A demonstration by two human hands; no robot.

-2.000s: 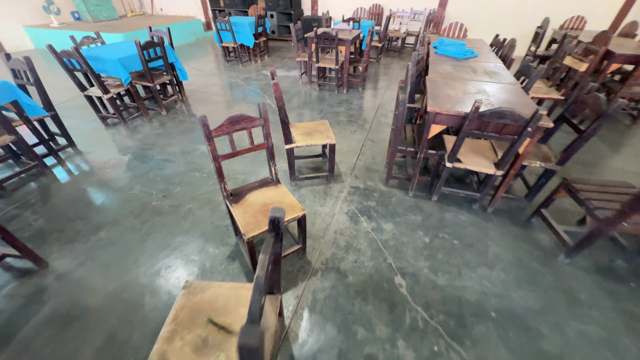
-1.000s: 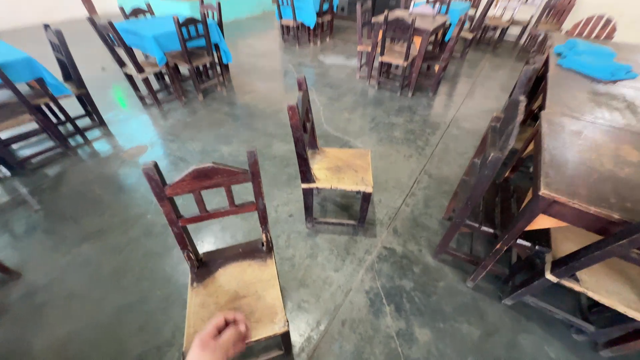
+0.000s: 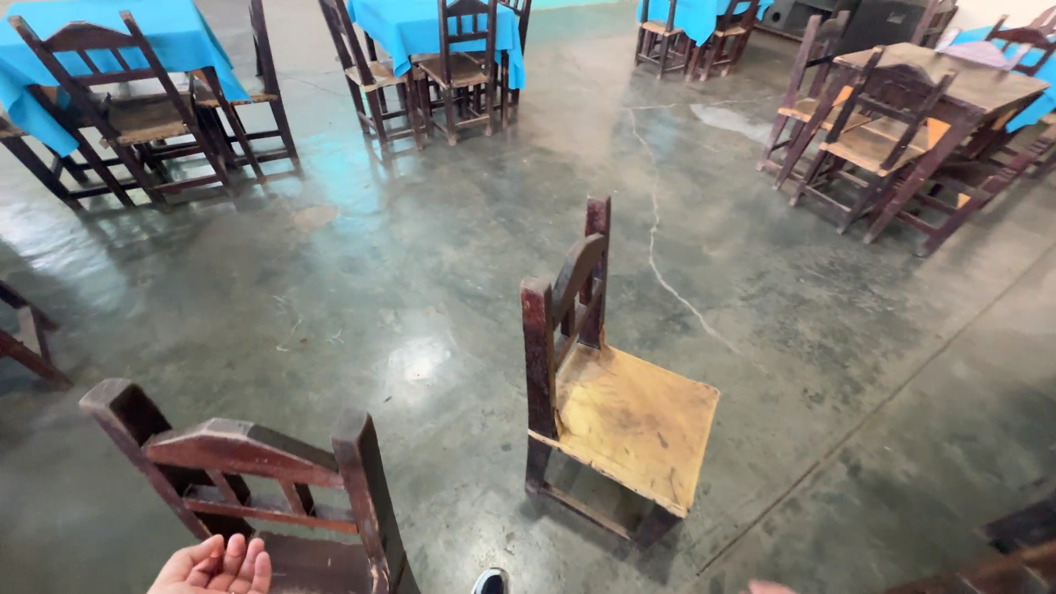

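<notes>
My left hand (image 3: 216,566) is at the bottom left, fingers curled loosely and palm partly turned up, holding nothing. It is just in front of the backrest of a dark wooden chair (image 3: 247,450), over or near its seat; whether it touches the chair I cannot tell. To the right of that chair stands another wooden chair (image 3: 631,412) with a pale tan seat, its backrest toward the left. Only a small, blurred bit of my right hand (image 3: 769,587) shows at the bottom edge, so its fingers are hidden.
Tables with blue cloths (image 3: 429,29) and dark chairs stand at the back and left. A bare wooden table (image 3: 949,74) with chairs is at the upper right. Part of dark furniture (image 3: 1015,561) juts in at the lower right. A shoe (image 3: 492,581) shows at the bottom.
The view has moved forward to the two chairs. The nearest chair of two seconds ago is out of view. A bit of my right hand has come in at the bottom edge.
</notes>
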